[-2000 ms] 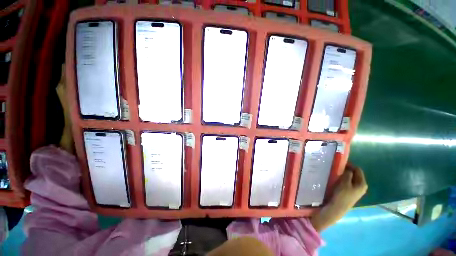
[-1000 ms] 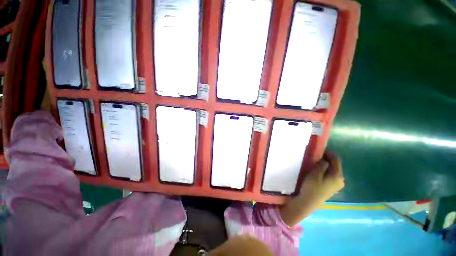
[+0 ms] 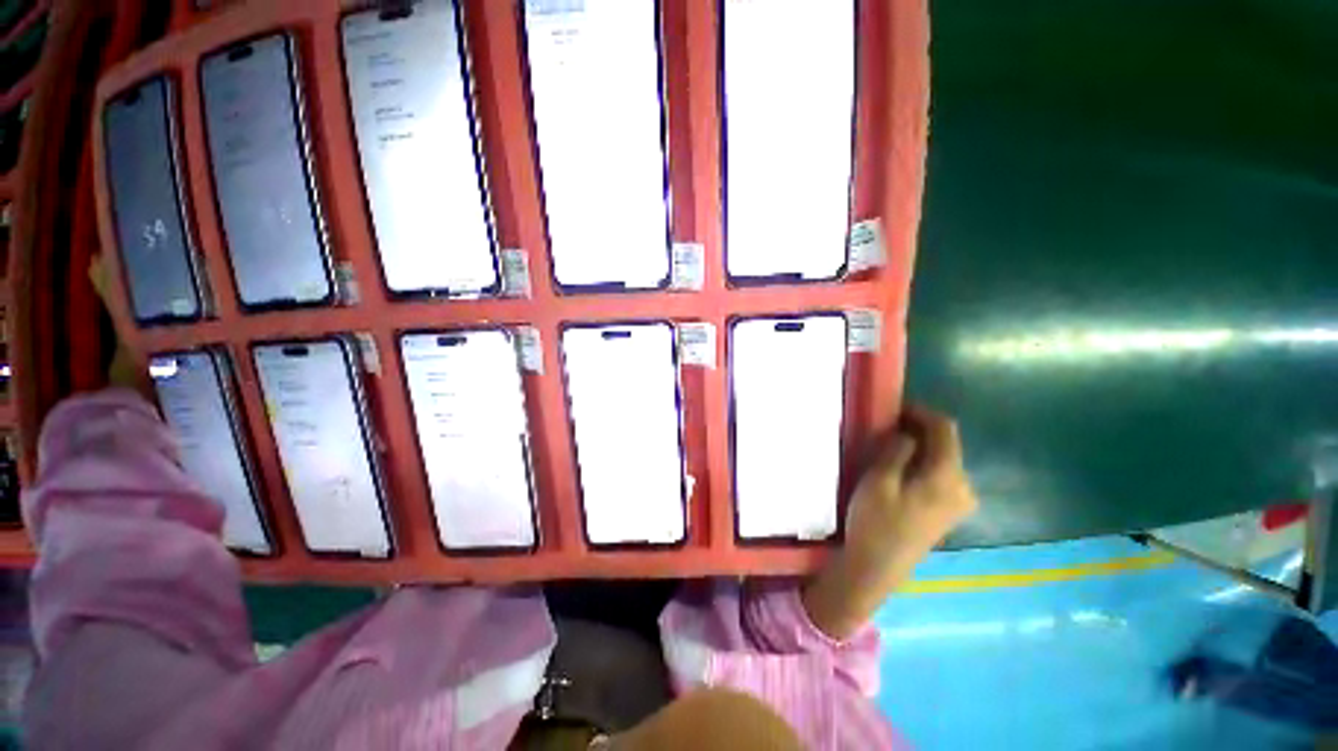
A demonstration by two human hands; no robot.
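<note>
A red-orange foam tray (image 3: 587, 308) holds two rows of five smartphones, tilted toward me. The phones at the right, such as the bottom right smartphone (image 3: 788, 426), show bright white pages. The top left smartphone (image 3: 151, 206) looks dark grey with a pale number-like mark. A small white barcode label (image 3: 687, 266) sits beside a phone. My right hand (image 3: 907, 492) grips the tray's lower right edge. My left hand (image 3: 115, 316) is mostly hidden behind the tray's left edge, with only a little skin showing above the pink sleeve.
Red stacked trays (image 3: 66, 176) stand at the far left. A dark green bench (image 3: 1130, 264) with a bright light reflection lies at the right. Below it is a blue floor (image 3: 1027, 646) with a yellow line. A dark blue shape (image 3: 1269, 675) shows at the lower right.
The tray has shifted left and up in view, and its left side has turned away. The left phones look greyer than two seconds ago. Both hands stay at the tray's sides.
</note>
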